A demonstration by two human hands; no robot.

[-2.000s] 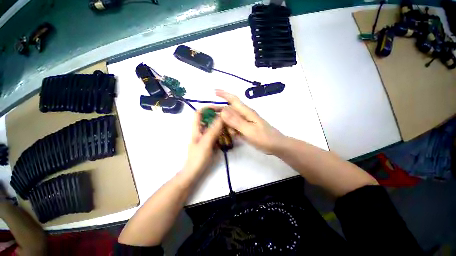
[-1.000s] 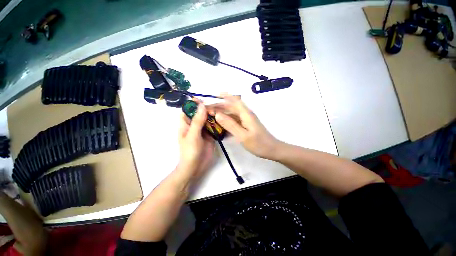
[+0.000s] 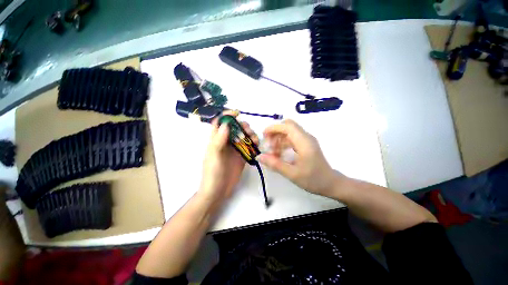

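My left hand (image 3: 218, 161) holds a half-assembled unit (image 3: 243, 143), a black oblong shell, open side up, with a green board at its upper end and yellow-orange parts inside. Its black cable (image 3: 263, 186) hangs down toward me, plug at the tip. My right hand (image 3: 295, 156) is just right of the unit, fingers curled near its lower end; whether it touches or holds anything is unclear. Beyond lie more open units (image 3: 193, 93) with a green board, a closed-looking black unit (image 3: 241, 62) with a cord, and a flat black cover (image 3: 319, 105).
Stacked black covers (image 3: 334, 44) stand at the bench's far edge. Three ribbed black rows (image 3: 83, 153) lie on the left cardboard (image 3: 131, 195). A cluster of units (image 3: 483, 47) lies on the right cardboard (image 3: 473, 122). Another person's arm shows at the lower left.
My right hand has moved off the unit to the right, leaving its inside in view. The green board now lies at the shell's upper end. The view has shifted, moving the bench items rightward.
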